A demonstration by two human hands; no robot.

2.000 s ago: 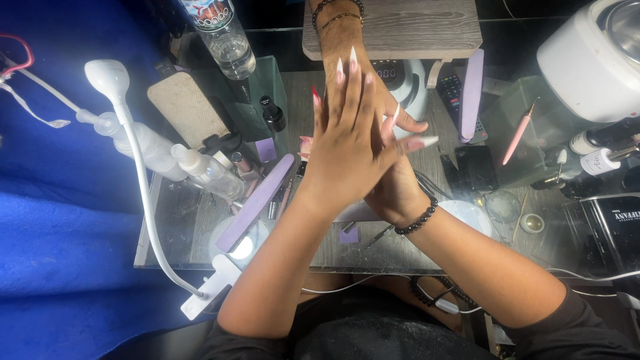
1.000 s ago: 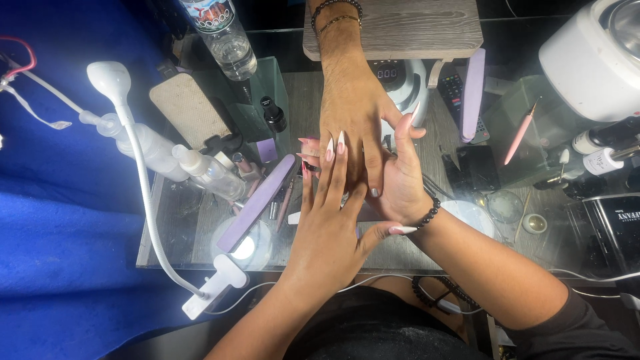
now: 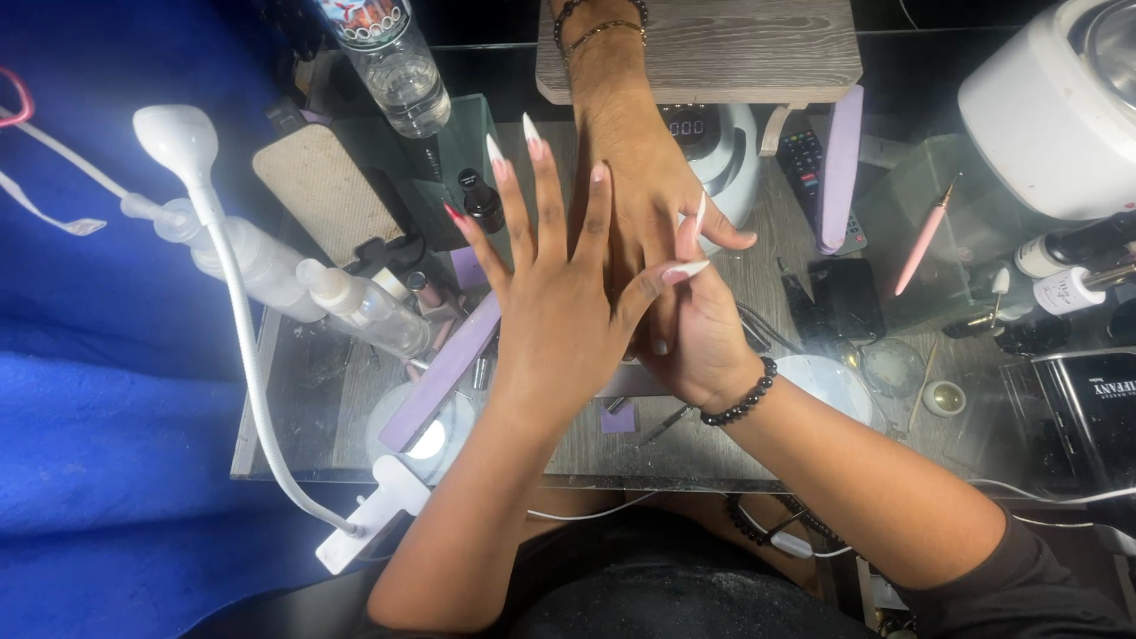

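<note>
Another person's hand (image 3: 630, 195), with bracelets at its wrist, reaches from the top over the table, fingers toward me. My left hand (image 3: 564, 297) lies flat against its side and back, fingers spread; the nails are long and pointed, mostly white-tipped, one red. From the right, my right hand (image 3: 710, 337), a black bead bracelet (image 3: 744, 395) at its wrist, holds the other person's fingers from below, its thumb or a finger showing by their knuckles. The undersides of the held fingers are hidden. A lilac nail file (image 3: 444, 373) slants left of my left hand.
A clip-on lamp (image 3: 235, 275), pump bottles (image 3: 368, 306) and a water bottle (image 3: 404, 84) stand at left. Behind the hands are a wooden armrest (image 3: 754, 53) and a white device with a display (image 3: 732, 169). Rightward lie another lilac file (image 3: 839, 169), a pink-handled tool (image 3: 923, 240) and a white round-topped appliance (image 3: 1047, 115).
My left hand lay over the other person's fingers one second ago; it has moved up along that hand, its fingers now spread. My right hand stays beneath the other person's hand.
</note>
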